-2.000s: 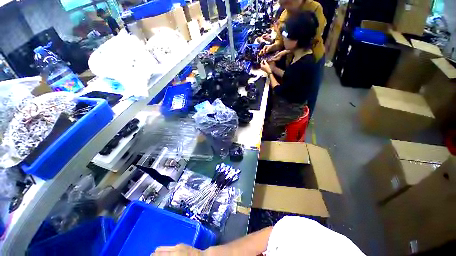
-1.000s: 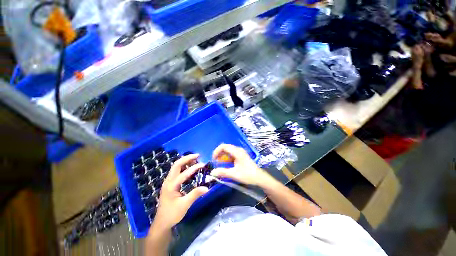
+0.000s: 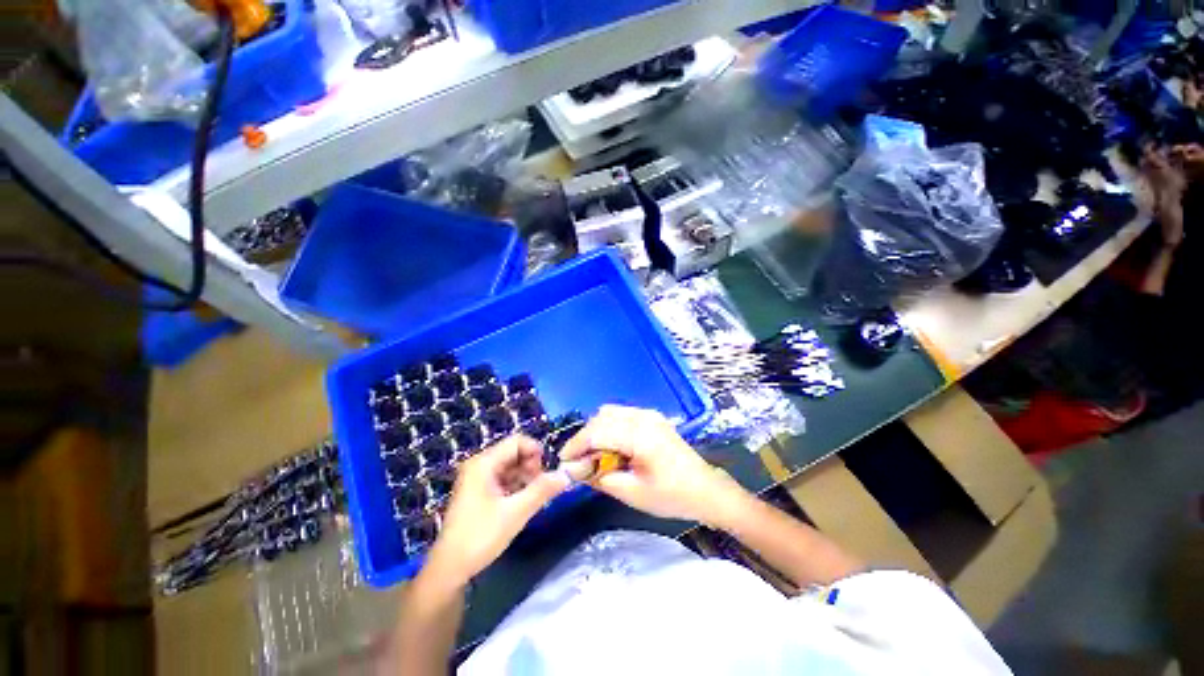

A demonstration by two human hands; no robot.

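A large blue tray (image 3: 610, 317) lies in front of me with rows of small black modules (image 3: 456, 412) in its left part. My left hand (image 3: 499, 499) is over the tray's near side, its fingers curled at a small dark module (image 3: 564, 436). My right hand (image 3: 650, 465) meets it there and holds a small tool with an orange-yellow handle (image 3: 607, 464). The tool's tip and the exact contact are hidden by the fingers.
A cable bundle (image 3: 792, 359) lies on clear bags right of the tray. A tilted blue bin (image 3: 403, 264) stands behind it. Cabled units (image 3: 284, 508) lie at left. A grey bag (image 3: 918, 218) and an open carton (image 3: 984, 508) are at right. A white shelf (image 3: 396, 116) runs above.
The view has swung down from the aisle to the tray. Since one second ago my hands have come closer together at the module, and the right fingers have closed around the tool.
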